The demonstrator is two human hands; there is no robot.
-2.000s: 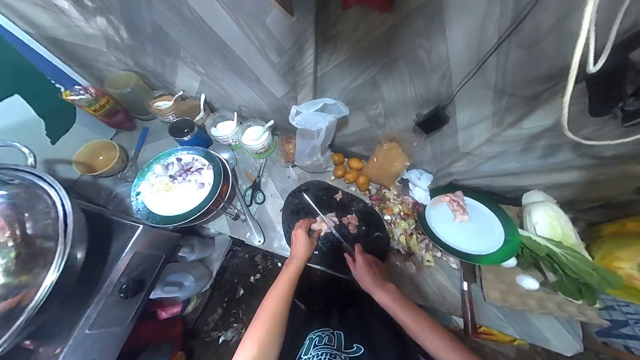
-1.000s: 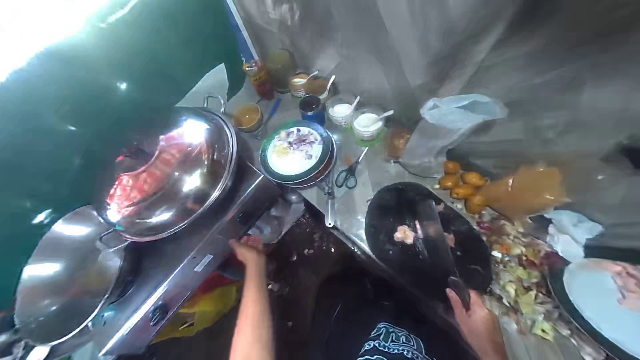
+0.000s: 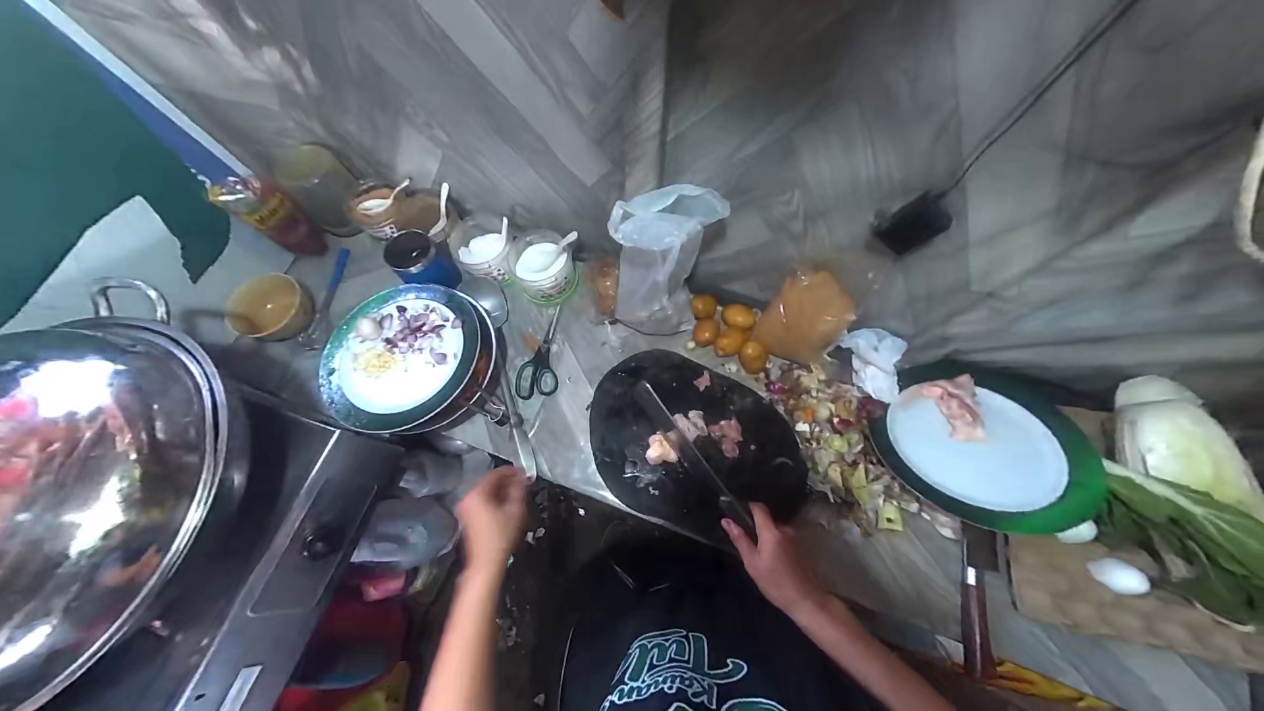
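My right hand [image 3: 775, 558] is closed around the dark handle of a kitchen knife [image 3: 691, 449], whose blade lies over pieces of raw meat [image 3: 729, 434] on a round black cutting board [image 3: 632, 395]. My left hand [image 3: 492, 513] is off the board to its left, near the table edge and the lower end of a long metal utensil [image 3: 519, 434]; it is blurred, and whether it touches that utensil or holds anything I cannot tell. More raw meat [image 3: 956, 405] lies on a white and green plate [image 3: 1076, 474] at the right.
On the left are a gas stove [image 3: 286, 533], a lidded pan [image 3: 109, 494] and a plate of chopped onion [image 3: 341, 395]. Scissors [image 3: 539, 370], small orange citrus fruits [image 3: 731, 341] and vegetable peelings [image 3: 839, 444] surround the board. A second knife [image 3: 976, 602] lies below the right plate.
My left hand was at the meat on the board two seconds ago, then by the stove's front, and is now between stove and board. My right hand keeps the knife. The view swung left and back.
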